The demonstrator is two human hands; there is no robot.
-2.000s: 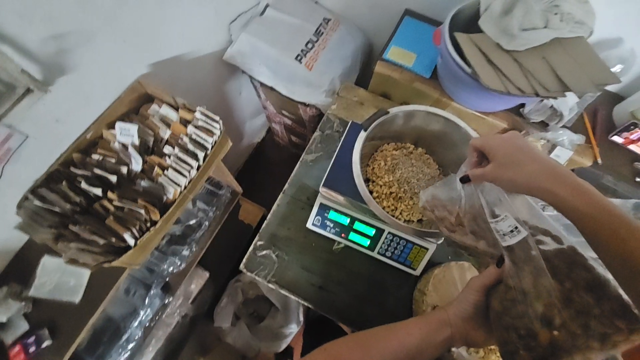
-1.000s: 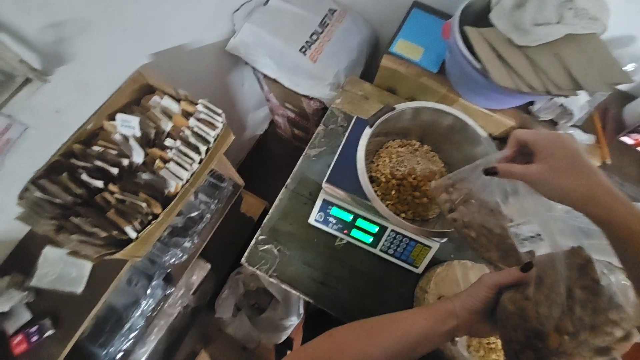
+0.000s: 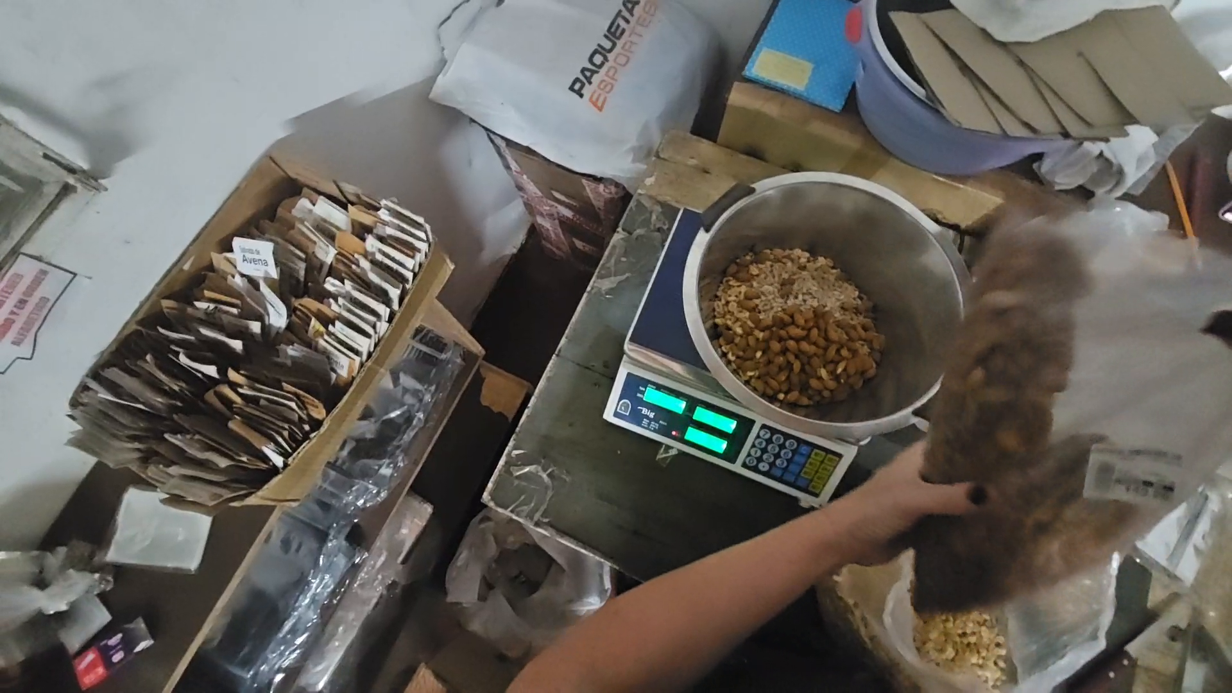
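A steel pot (image 3: 924,318) stands on a digital scale (image 3: 731,428) with lit green displays. Inside lie almonds (image 3: 804,351) and paler chopped nuts or grains (image 3: 770,279). To the right of the pot, my left hand (image 3: 900,510) grips the lower side of a clear plastic bag of brown contents (image 3: 1011,414), blurred and tilted. Of my right hand (image 3: 1220,325) only a dark fingertip shows at the right edge, by the upper part of the bag; its grip is hidden. Below is an open bag of pale chopped nuts (image 3: 958,647).
A cardboard box of packed paper sleeves (image 3: 438,279) stands left, beside plastic-wrapped packs (image 3: 318,568). Behind the scale are a white bag (image 3: 577,87), a blue notebook (image 3: 804,53) and a purple tub (image 3: 914,125) with cardboard pieces. A plastic bag (image 3: 529,577) hangs by the table's near edge.
The bag of brown contents has been lifted and tilted up beside the pot. My right hand has moved right, mostly out of view. More almonds show in the pot.
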